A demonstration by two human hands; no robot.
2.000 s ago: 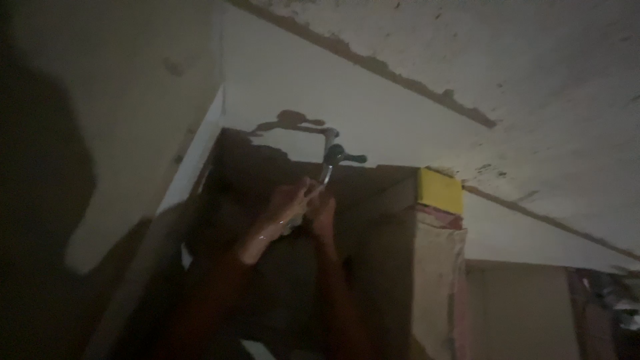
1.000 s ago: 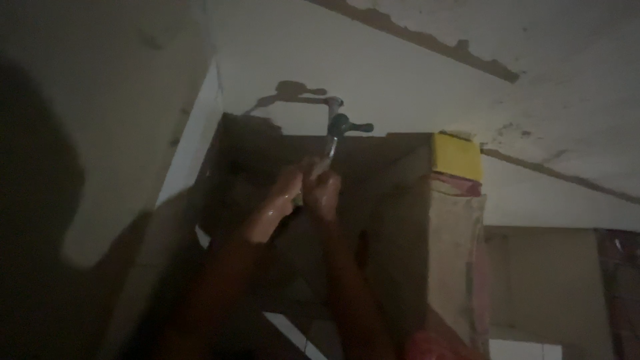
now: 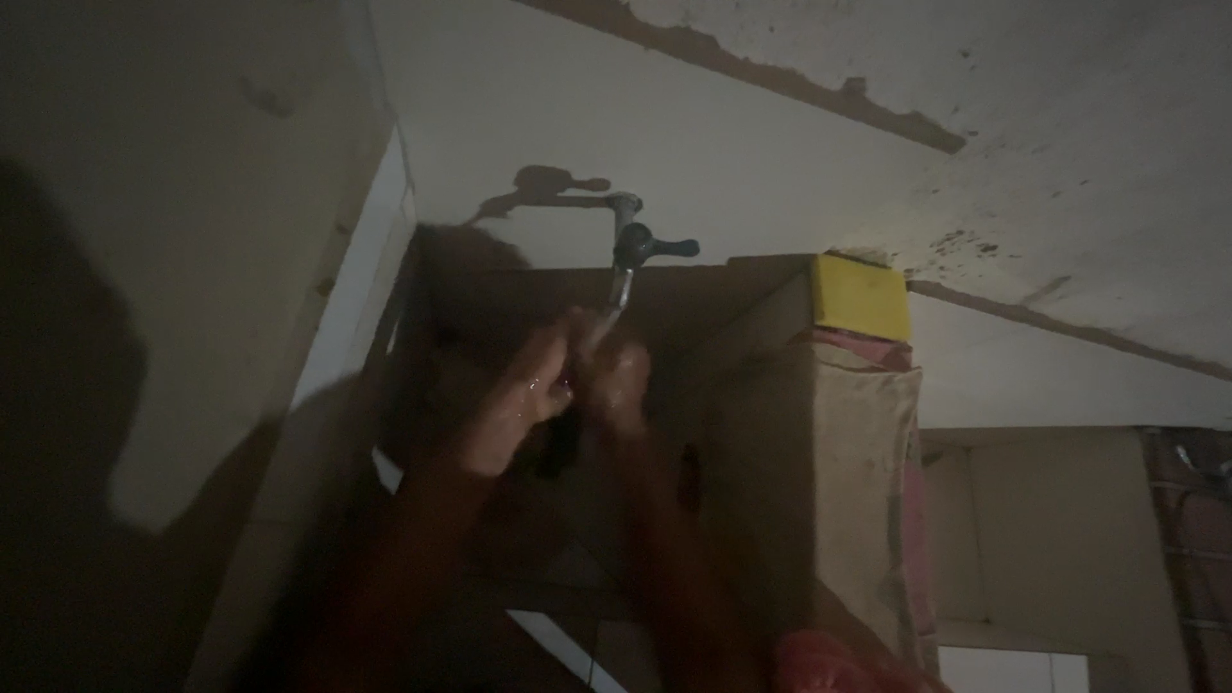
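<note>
Wet and glistening, my left hand (image 3: 529, 390) is raised just below a wall-mounted water tap (image 3: 630, 245) with a dark lever handle. My right hand (image 3: 621, 375) is close beside it, its fingers curled, under the tap's spout. A pale streak, apparently running water (image 3: 604, 327), comes down from the spout between the hands. Dim light and blur hide the fingertips, and whether anything is held between the hands cannot be told.
A yellow block-like object (image 3: 861, 296) sits atop a partition's end, right of the tap. Below it hangs a beige cloth (image 3: 861, 481) with pink fabric behind. Another pink item (image 3: 818, 662) lies at the bottom edge. A pale wall (image 3: 241, 241) stands left, bearing dark shadows.
Both hands stay together beneath the tap throughout. Their pose has shifted slightly, the right hand now showing more rounded beside the left. The view has moved somewhat.
</note>
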